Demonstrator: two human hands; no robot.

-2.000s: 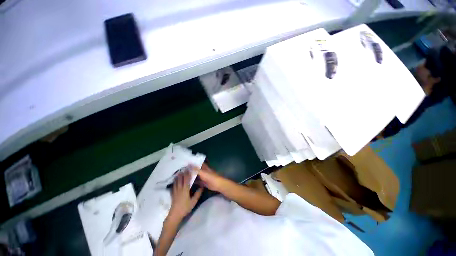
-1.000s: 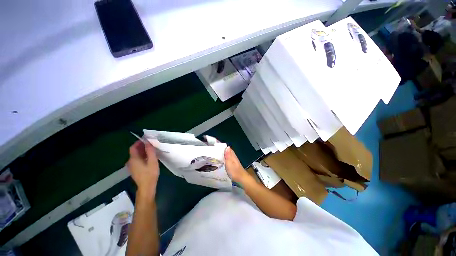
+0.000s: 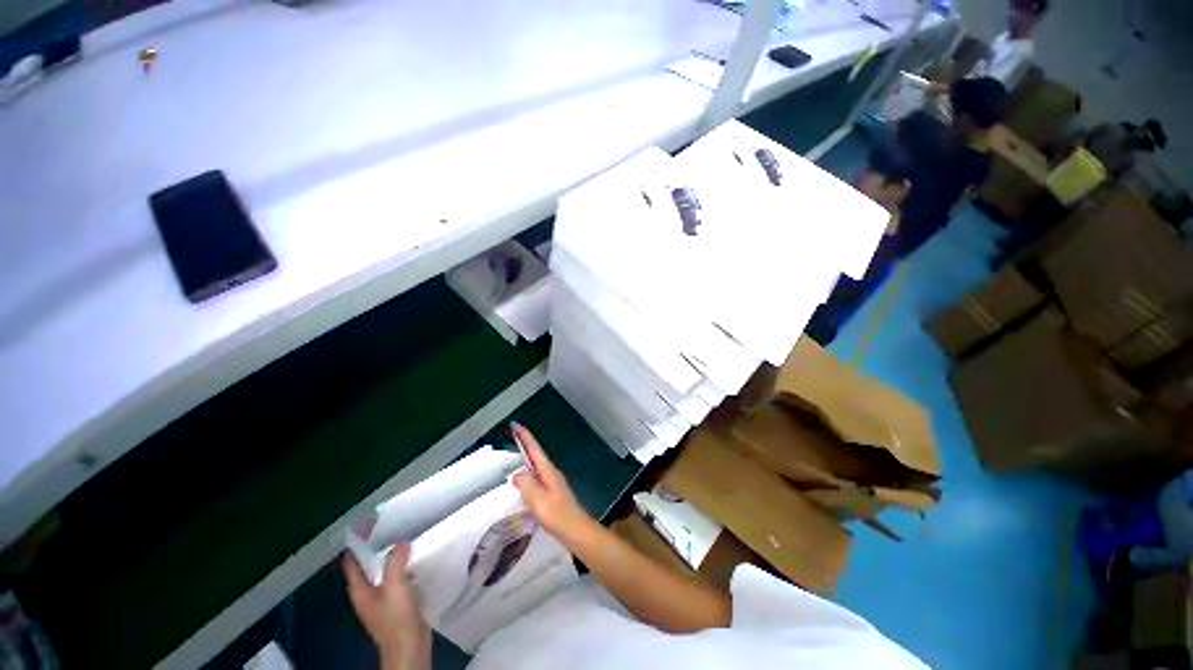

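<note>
A white printed carton (image 3: 478,563) is held in front of me over the dark green bench. It has depth now, with a flap standing up along its far side and a device picture on the side facing me. My left hand (image 3: 386,596) grips its left end, fingers at the flap's corner. My right hand (image 3: 547,495) is at its upper right end, fingers raised against the edge. A tall leaning stack of white boxes (image 3: 628,340) stands to the right. A corner of white card (image 3: 268,657) shows at the bottom edge.
A white shelf (image 3: 353,170) with a black phone (image 3: 212,236) runs across the top. A printed box (image 3: 508,285) lies under it on the green belt. An open brown carton (image 3: 765,511) stands at right. Other people (image 3: 916,157) and brown cartons (image 3: 1047,380) are beyond on the blue floor.
The flat blank from two seconds ago was lifted and opened into a box shape. My hands have moved to its ends. The view has swung right, showing more of the floor and people.
</note>
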